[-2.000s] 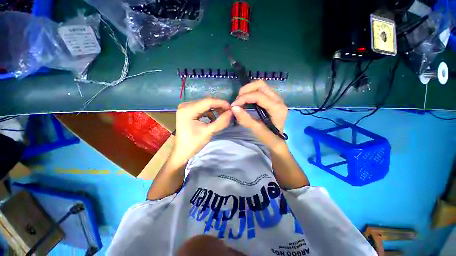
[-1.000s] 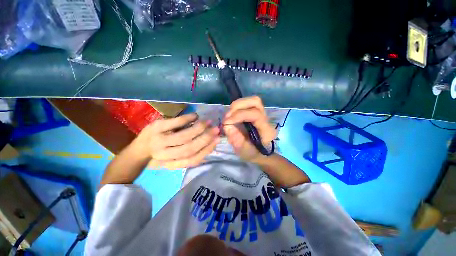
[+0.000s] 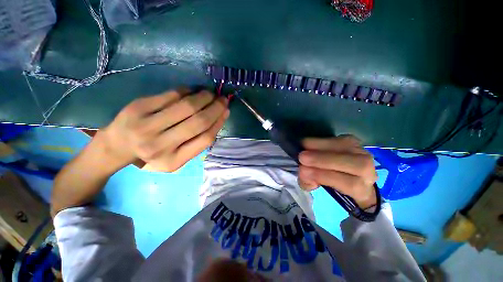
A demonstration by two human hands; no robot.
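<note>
The row of small black components (image 3: 300, 82) lies on the green bench top, shiny terminals along its near edge. My left hand (image 3: 171, 126) is at the row's left end, fingertips closed around a short red lead wire (image 3: 221, 88); whether it also pinches something else is hidden by the fingers. My right hand (image 3: 339, 168) holds the black-handled soldering iron (image 3: 287, 140) like a pen. Its pale collar faces up-left and its thin tip is close to my left fingertips, just below the row's left end.
Silvery wire strands (image 3: 102, 55) lie at the left beside a clear plastic bag (image 3: 25, 27). A red wire bundle (image 3: 354, 8) is at the top edge. Black cords (image 3: 469, 118) lie at the right. A blue stool (image 3: 411, 176) stands below the bench.
My hands have moved apart and forward to the bench. My left hand has gone to the red lead at the row's left end. The iron's tip has swung down to beside it. The view is closer.
</note>
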